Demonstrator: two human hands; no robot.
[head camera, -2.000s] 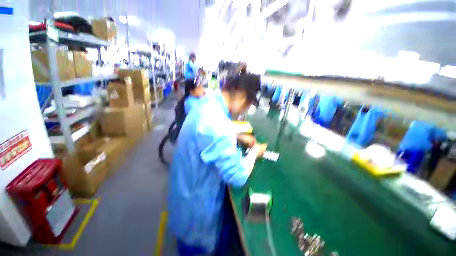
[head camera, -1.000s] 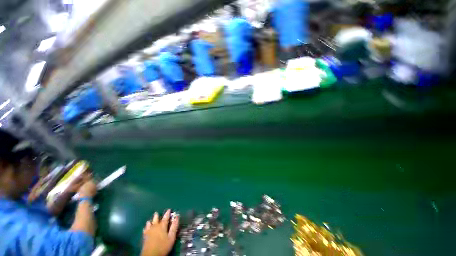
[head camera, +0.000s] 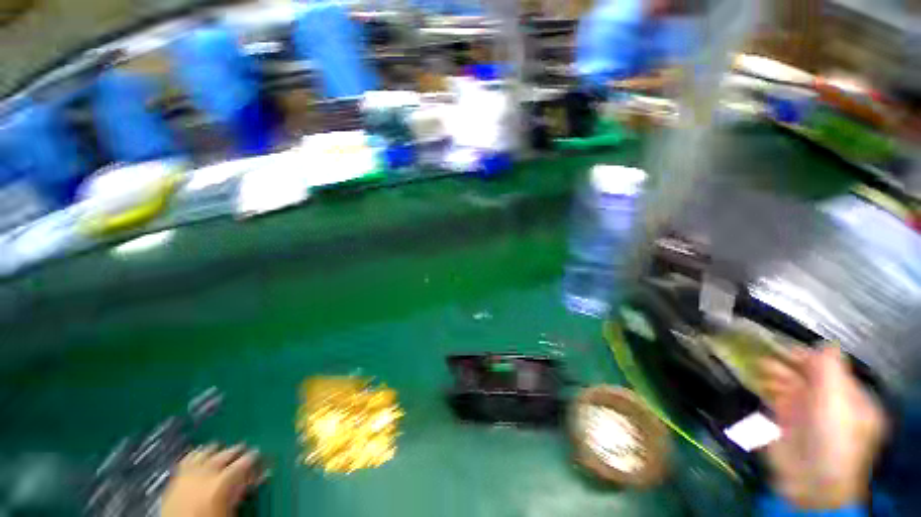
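A loose pile of small dark parts (head camera: 141, 459) lies on the green bench (head camera: 485, 303) at the lower left. My left hand (head camera: 210, 483) rests at the right edge of this pile, cut off by the bottom edge; its fingers are curled and blurred, and what is under them is hidden. A heap of small yellow parts (head camera: 349, 424) lies to its right. My right hand (head camera: 823, 424) is raised at the far right, over the black soldering station area (head camera: 697, 389). It is blurred, and I cannot tell whether it holds anything.
A black parts bin (head camera: 505, 389) and a round brown pot (head camera: 618, 436) with silvery bits stand right of centre. A clear bottle (head camera: 603, 242) stands behind them. A yellow-green cord (head camera: 646, 389) curves beside the station. People in blue shirts (head camera: 333, 50) are across the bench.
My view has swung to the right. The neighbouring person has left the picture; the bin, pot, bottle, station and my right hand have come into view. My left hand now shows curled instead of spread.
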